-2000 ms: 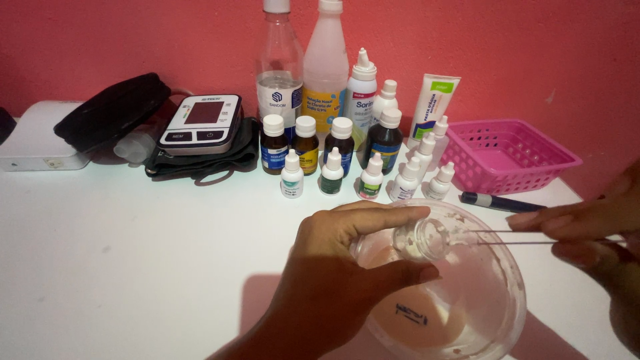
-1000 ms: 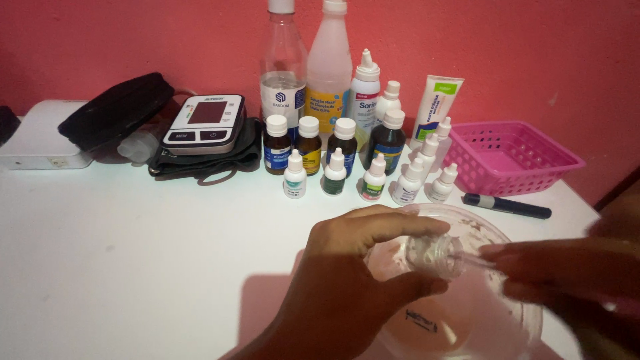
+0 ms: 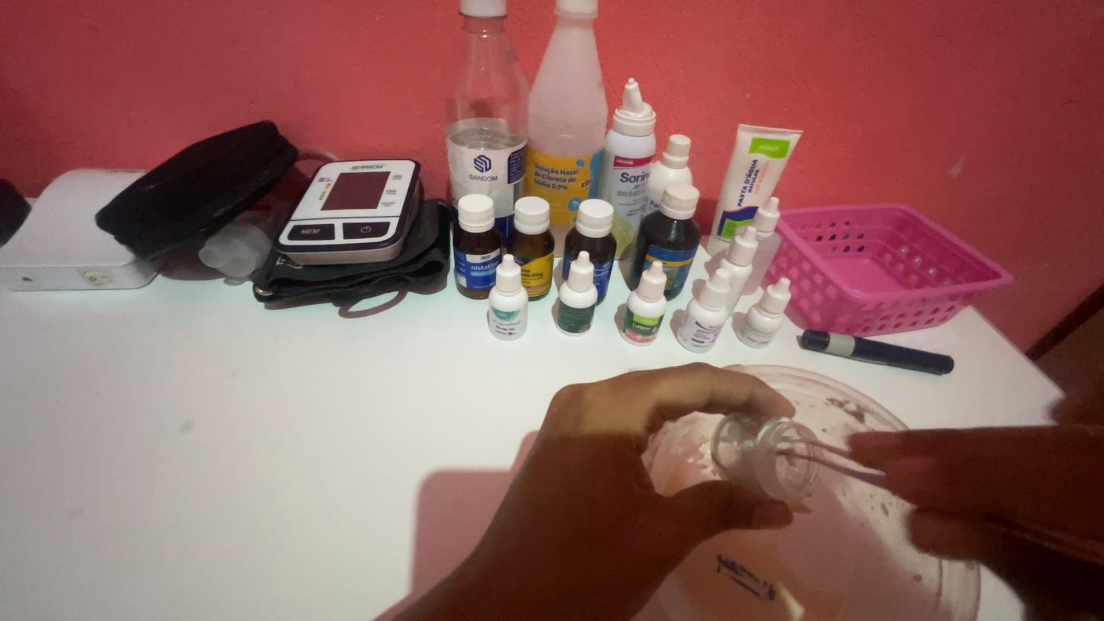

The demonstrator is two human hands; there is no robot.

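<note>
My left hand (image 3: pixel 638 466) grips a small clear glass jar (image 3: pixel 763 453) between thumb and fingers, its mouth turned to the right. From the right, my right hand (image 3: pixel 992 500) holds slim metal tweezers (image 3: pixel 841 457), whose tips are inside the jar's mouth; what they touch in there is too blurred to tell. Beneath both hands is a round clear plastic tub (image 3: pixel 957 578) with specks on its inner wall and pale, cloudy contents. Dark writing shows low in the tub. My right fingers are blurred and dark, and hide the tweezers' rear part.
Behind the hands stand several dropper bottles (image 3: pixel 576 302), brown medicine bottles (image 3: pixel 477 259), two tall plastic bottles (image 3: pixel 565 112) and a cream tube (image 3: pixel 755 181). A pink basket (image 3: pixel 906 302) and a dark pen-like device (image 3: pixel 875 352) lie right. A blood pressure monitor (image 3: pixel 354 207) rests on its cuff at left.
Two seconds ago the tweezers were largely outside the jar, at its right; now their tips are inside its mouth. My right hand has come closer to the jar.
</note>
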